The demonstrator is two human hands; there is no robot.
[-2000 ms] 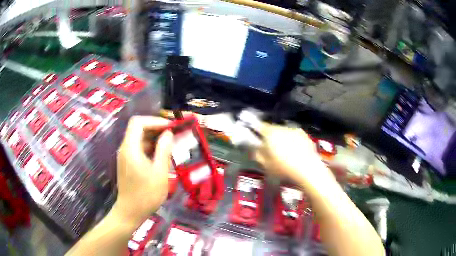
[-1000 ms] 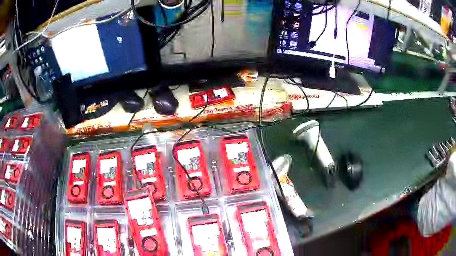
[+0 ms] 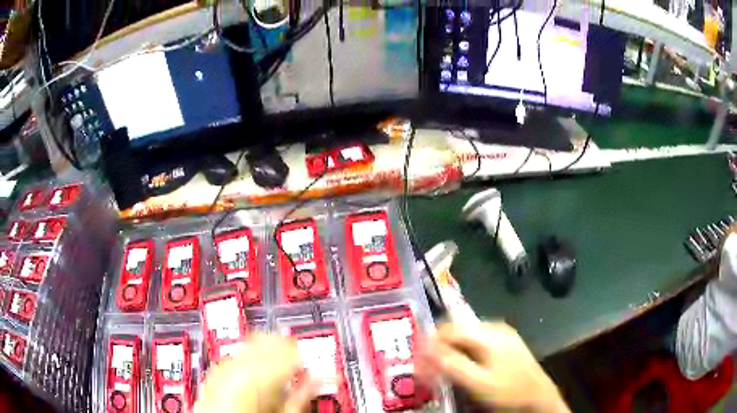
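Observation:
Red handheld devices with white labels lie in pockets of a clear blister tray [image 3: 333, 310]. One device [image 3: 224, 319] lies tilted over the pocket edges. A thin black cable runs over the tray to the top of a front-row device [image 3: 322, 355]. My left hand [image 3: 257, 379] is blurred at the bottom edge, over the tilted device and the cabled one; its grip cannot be made out. My right hand [image 3: 485, 363] is blurred, its fingertips at the right edge of the front-right device [image 3: 390, 347]; whether they hold it is unclear.
Stacked trays [image 3: 77, 298] stand at left. Two barcode scanners, one upright-lying [image 3: 499, 230] and one near my right hand [image 3: 444, 270], and a black mouse [image 3: 558, 264] are at right. A spare red device [image 3: 339, 159] lies below the monitors [image 3: 517, 60]. A person's sleeve [image 3: 711, 314] shows at right.
Both my hands have come into view over the front of the tray. The view has shifted slightly. The devices on the tray look much as they did one second ago.

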